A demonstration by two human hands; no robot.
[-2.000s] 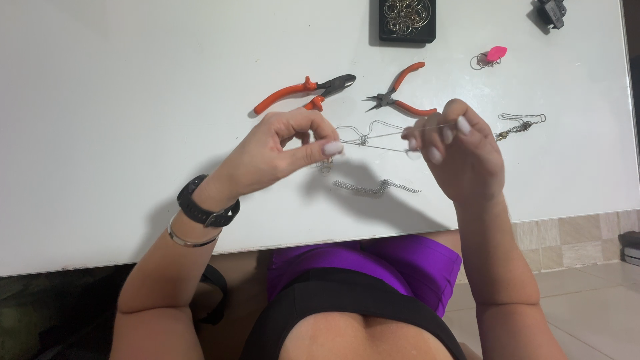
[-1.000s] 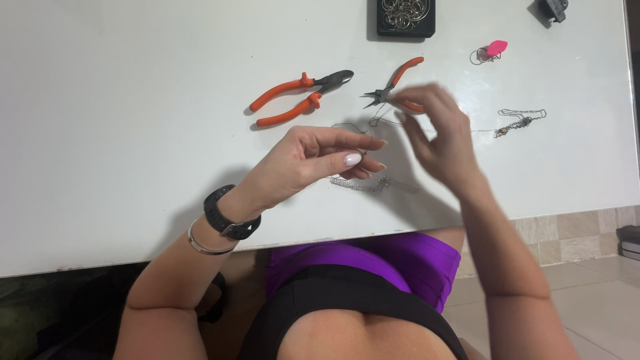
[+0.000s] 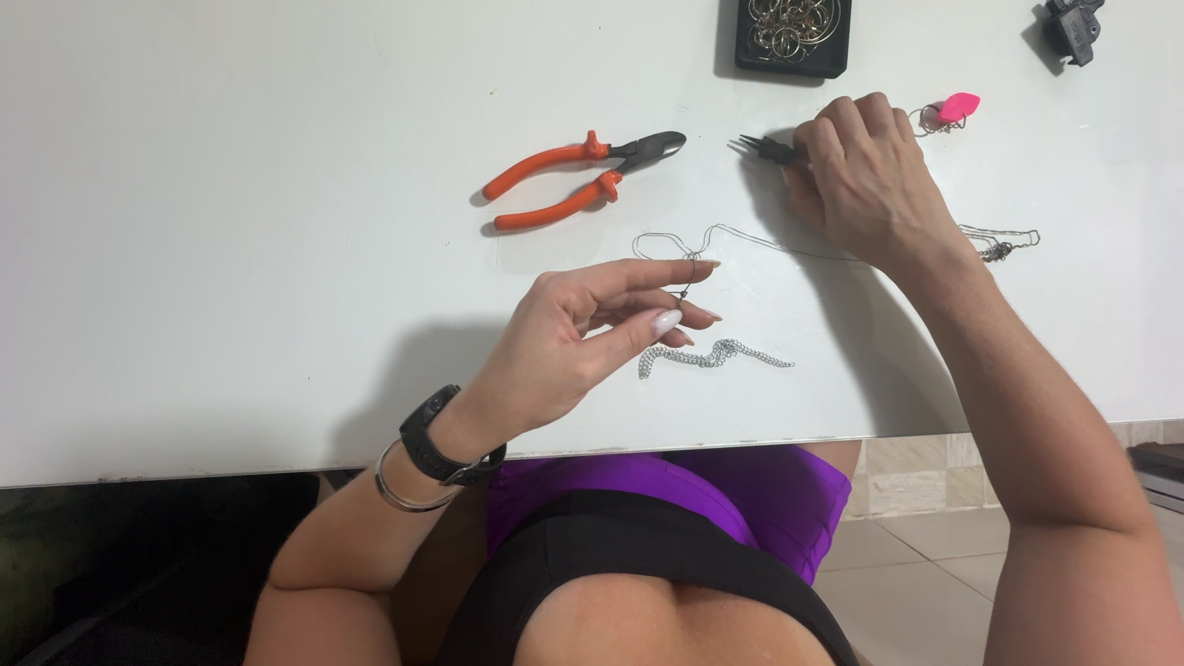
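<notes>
Between its thumb and fingers my left hand [image 3: 592,328] holds one end of a thin metal chain [image 3: 749,237], which runs from the fingertips across the white table toward the right. My right hand [image 3: 860,176] is over the round-nose pliers [image 3: 766,149], with its fingers around their handles; only the dark jaws show clearly, pointing left. The orange-handled diagonal cutters [image 3: 564,185] lie with handles spread, left of the pliers. A short silver chain [image 3: 712,356] rests just beyond my left fingertips, near the table's front edge.
A black box [image 3: 793,67] with metal rings stands at the back. To its right lie a pink tag-like piece [image 3: 959,107] beside metal rings and a black clamp-like object [image 3: 1073,30]. A bunched chain [image 3: 1002,245] lies beyond my right forearm. The table's front edge [image 3: 555,450] runs before my body.
My right hand has moved from the chain to the round-nose pliers and closed around their handles. My left hand has stayed near the same place, holding the chain.
</notes>
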